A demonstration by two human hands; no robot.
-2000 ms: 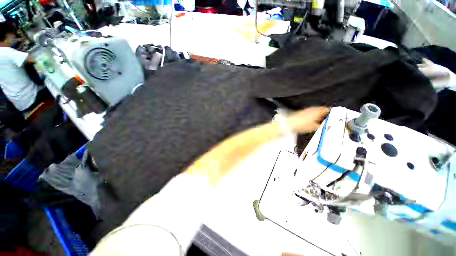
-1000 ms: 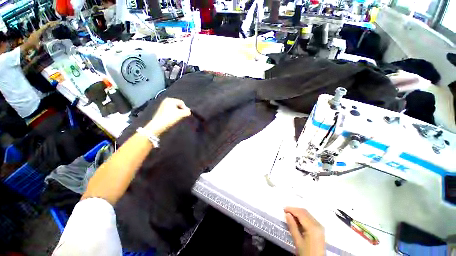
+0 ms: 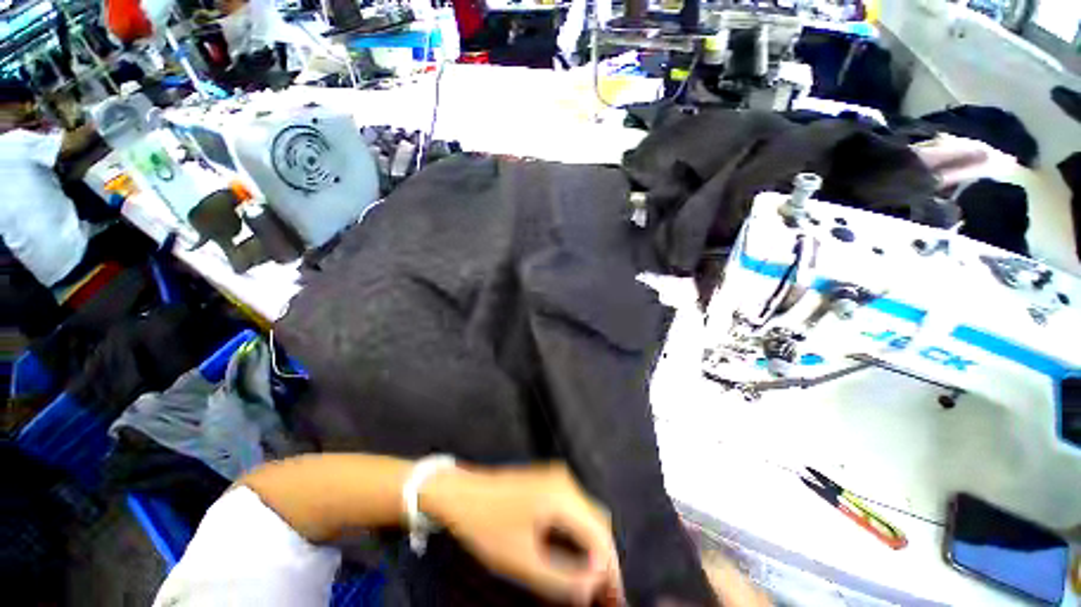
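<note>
The dark garment body (image 3: pixel 403 320) is spread left of the sewing machine (image 3: pixel 877 308), with a long narrow part of it running down to the table's front edge. My left hand (image 3: pixel 533 534), blurred, with a white band at the wrist, is at the bottom centre, its fingers curled at the left side of that narrow part; its hold is unclear. My right hand (image 3: pixel 733 583) is mostly hidden behind the cloth and cut off by the bottom edge, on the cloth's right side.
Thread snips (image 3: pixel 856 508) and a smartphone (image 3: pixel 1008 550) lie on the machine bed at right. A grey motor housing (image 3: pixel 311 166) stands at left. Blue baskets (image 3: pixel 154 522) with grey cloth are at lower left. More dark cloth (image 3: pixel 782 160) lies behind. A person in white sits at far left.
My left hand has moved from the garment's upper left down to the bottom centre. The cloth now reaches the front edge, covering part of the table and ruled tape. My right hand is now mostly hidden.
</note>
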